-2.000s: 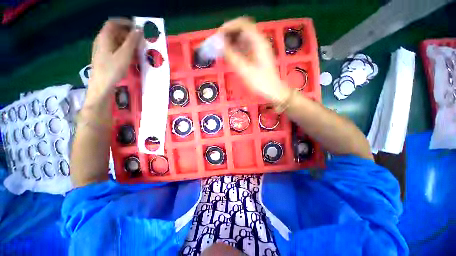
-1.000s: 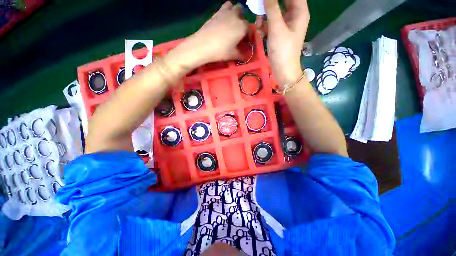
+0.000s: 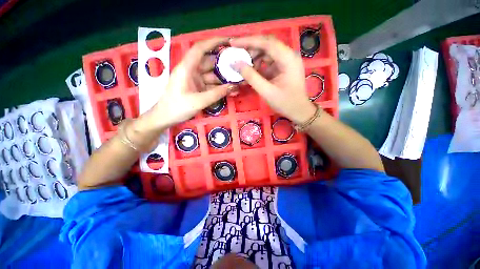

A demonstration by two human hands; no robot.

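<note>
My left hand (image 3: 192, 86) holds a round watch case above the upper middle of the red parts tray (image 3: 197, 169). A white disc (image 3: 234, 64) lies over the face of the case, with a dark rim showing at its left. My right hand (image 3: 271, 73) is at the right side of the case, its thumb on the white disc. The tray's square pockets hold several dark-centred watch cases (image 3: 219, 136) and a few thin rings. A white strip with round holes (image 3: 152, 84) lies across the tray's left part. The fingers behind the case are partly hidden.
White discs are piled (image 3: 372, 79) on the green bench right of the tray, beside stacked white strips (image 3: 411, 105). A grey bar (image 3: 405, 29) lies behind. A white sheet of rings (image 3: 34, 157) is at the left, another red tray (image 3: 453, 63) at the right edge.
My hands have come back from the tray's far edge to its upper middle and are together at one case. The white disc now lies over that case. The tray sits slightly further right.
</note>
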